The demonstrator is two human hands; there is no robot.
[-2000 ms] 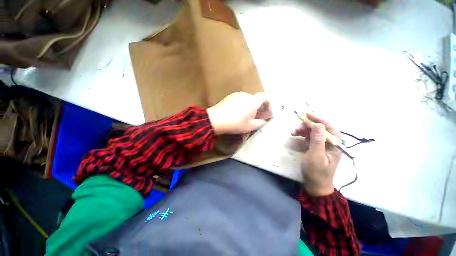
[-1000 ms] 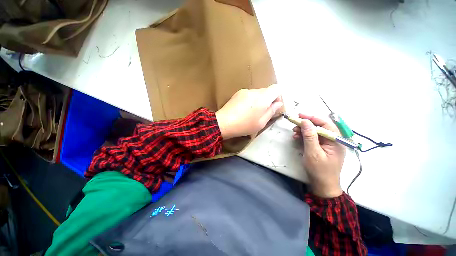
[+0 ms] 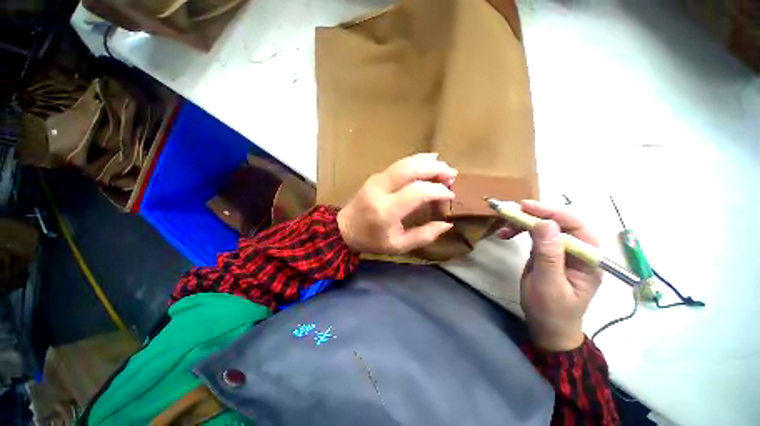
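The tan-brown bag body [image 3: 487, 91] lies on the white table. A reddish-brown leather-like corner patch [image 3: 492, 191] shows at its near end. My left hand [image 3: 400, 205] is on the bag, its fingertips pinching at the patch's left edge. My right hand [image 3: 560, 270] holds the yellow-handled pen-like tool [image 3: 577, 247], its tip at the patch's lower right part. I cannot tell if the tip touches. The green-handled awl [image 3: 635, 254] lies on the table just right of my right hand, with a black cord loop.
A blue bin [image 3: 179, 200] with brown pieces is left of the table edge. Stacked brown pieces [image 3: 104, 137] stand beside it. More brown bag pieces [image 3: 187, 18] lie at the table's far left. A brown heap is at the top right corner.
The view has shifted left. The reddish-brown patch now shows at my left fingers, with its surface facing up. The tool tip has moved from the bag's corner edge to over the patch.
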